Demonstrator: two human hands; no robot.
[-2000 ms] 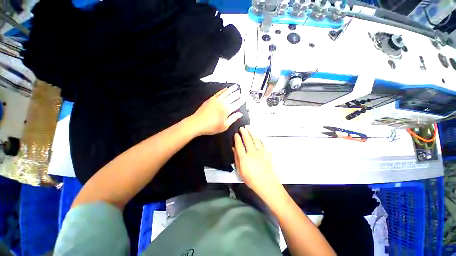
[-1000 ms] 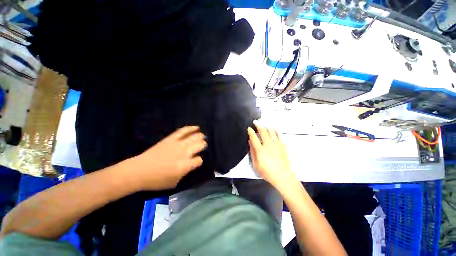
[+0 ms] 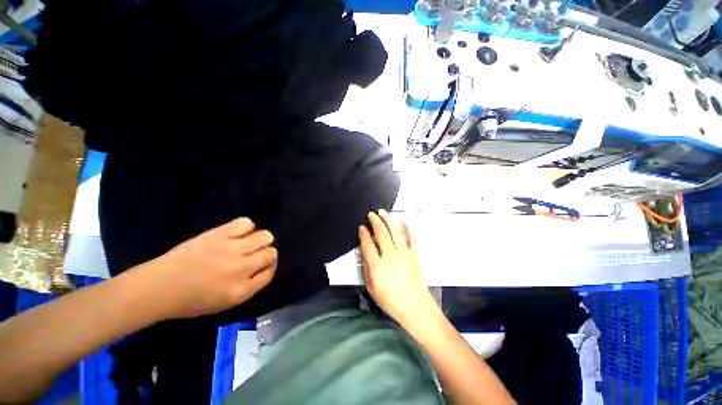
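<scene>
The black garment piece [image 3: 317, 186] lies on the white table, its rounded edge reaching the presser foot [image 3: 419, 148] at the left end of the white sewing machine [image 3: 546, 79]. My left hand [image 3: 229, 265] is on the garment at the lower left, fingers curled; it seems to pinch the cloth. My right hand [image 3: 389, 257] lies at the garment's right edge, its fingertips touching the rim and its fingers slightly apart. The black garment pile [image 3: 190, 63] lies at the upper left.
Thread snips [image 3: 546, 208] lie on the table right of the hands. A ruler scale [image 3: 633, 259] runs along the front edge. An orange cord [image 3: 661, 212] is at the table's right end. Blue crates [image 3: 625, 340] stand below. A brown-taped edge [image 3: 51, 206] is at left.
My left hand has moved from near the presser foot down and left across the cloth. The garment's edge beside the machine now looks rounded. My right hand stays near the edge.
</scene>
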